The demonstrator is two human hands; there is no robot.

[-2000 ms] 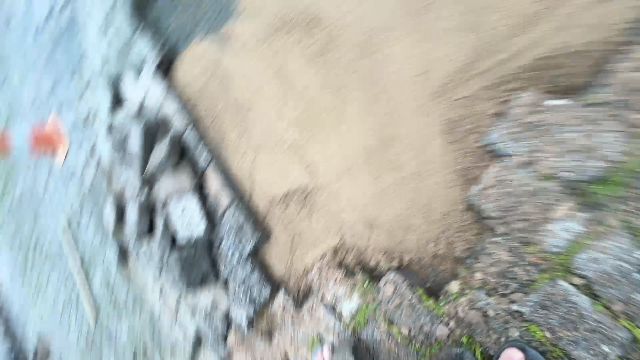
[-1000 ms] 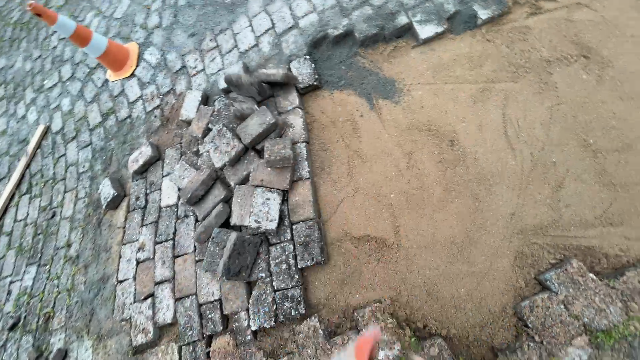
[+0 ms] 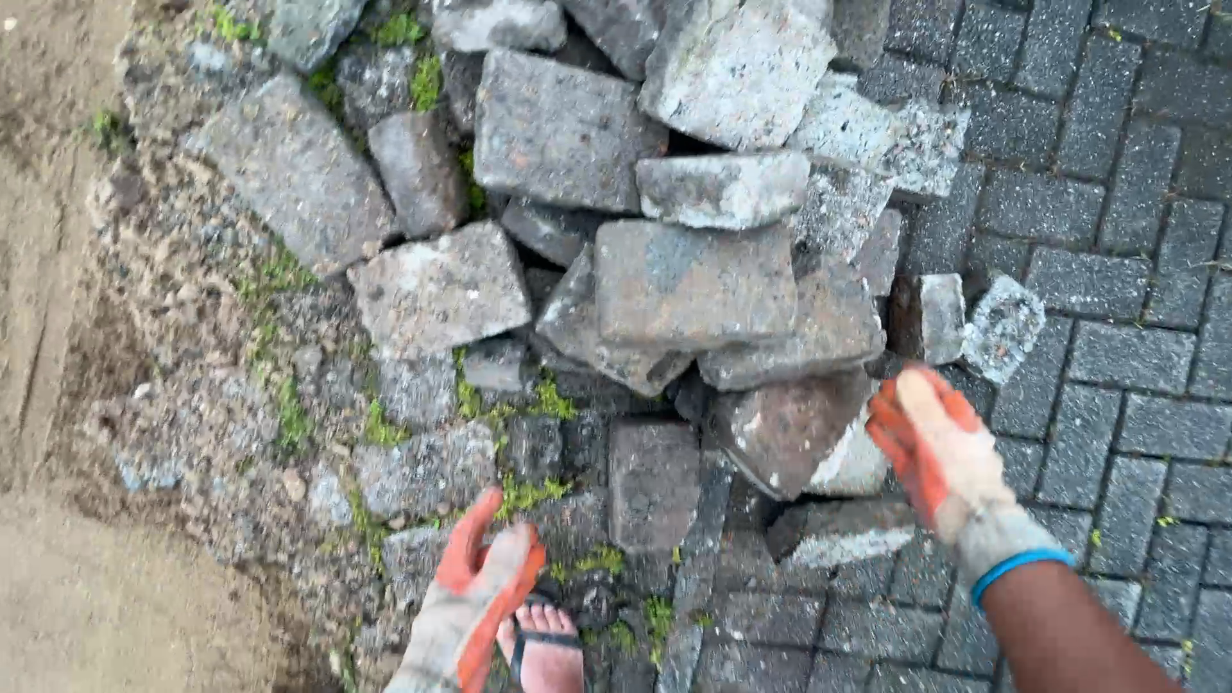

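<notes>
My left hand [image 3: 481, 587], in a white and orange work glove, hangs at the lower middle over mossy stone paving with its thumb and fingers apart and nothing in it. On the right, my right hand [image 3: 929, 452], gloved the same way with a blue cuff, is beside a broken paving block [image 3: 799, 428] at the pile's lower right edge; its fingers are bent, and whether they touch the block cannot be told. Loose concrete paving blocks [image 3: 693, 284] lie heaped and tilted ahead of both hands. A flat brownish block [image 3: 654, 481] lies between the hands.
Dark interlocking pavers [image 3: 1145, 356] run along the right. Bare sandy ground [image 3: 125, 597] lies at the left, bordered by a crumbled rubble edge [image 3: 192, 414]. My foot in a flip-flop [image 3: 544, 640] stands close to my left hand.
The view has swung from the sand bed and traffic cone to a block pile beside dark pavers. Both gloved hands are now in sight, over and beside this pile.
</notes>
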